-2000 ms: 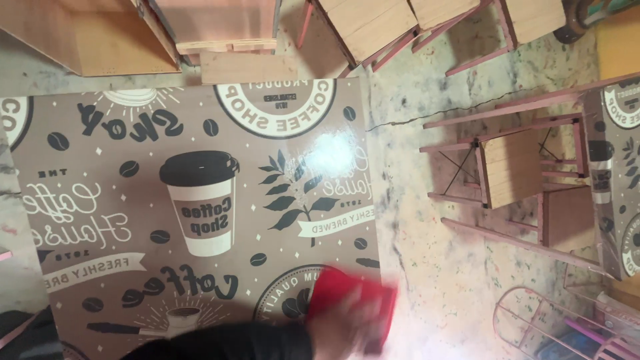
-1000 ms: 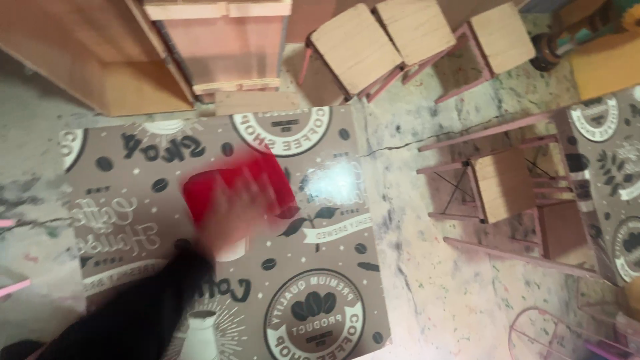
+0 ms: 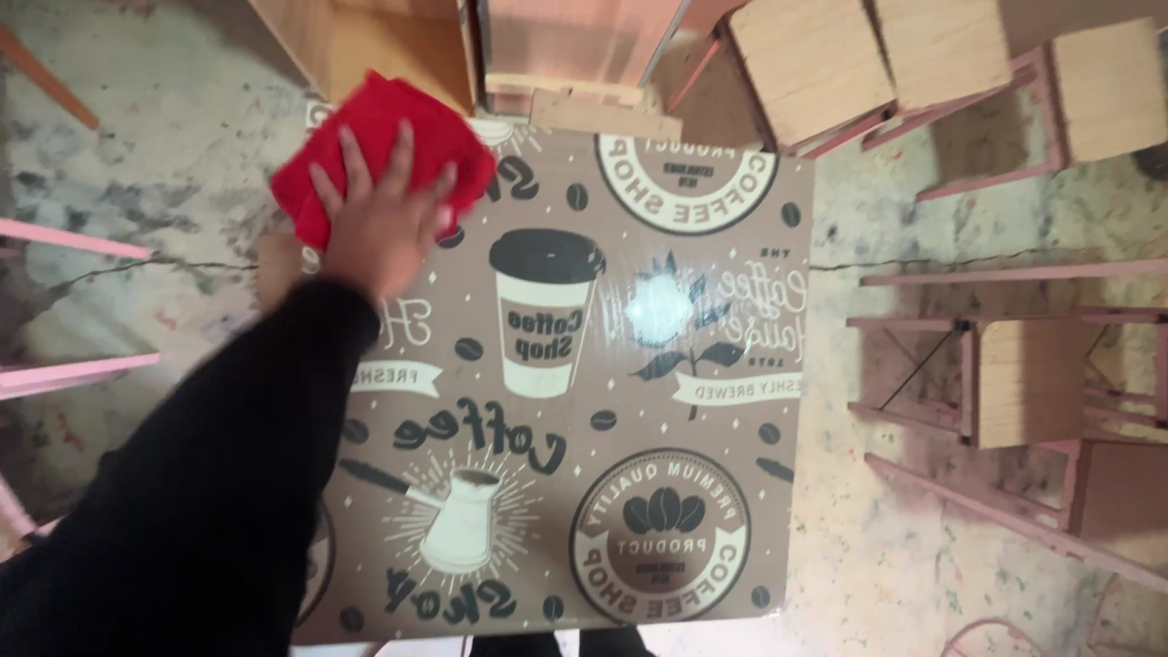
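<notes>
My left hand (image 3: 388, 214) presses flat on a red cloth (image 3: 397, 137) with its fingers spread over it. Both lie at the far left corner of a square table (image 3: 547, 429), and the cloth reaches past its edge. A brown cover with a coffee-themed print of cups, beans and lettering spans the tabletop. Light glares off its surface right of the printed cup. The black sleeve of my left arm crosses the table's left side and hides part of it. My right hand is out of the frame.
Wooden stools with pink frames (image 3: 1031, 383) stand at right, others (image 3: 808, 73) at the far right. A wooden cabinet (image 3: 401, 50) stands beyond the table's far edge. Pink metal legs (image 3: 78, 372) show at left. The mottled floor (image 3: 849, 547) has a crack.
My left hand and the red cloth have moved from the near right of the table, across it, to the far left corner. The view has shifted somewhat.
</notes>
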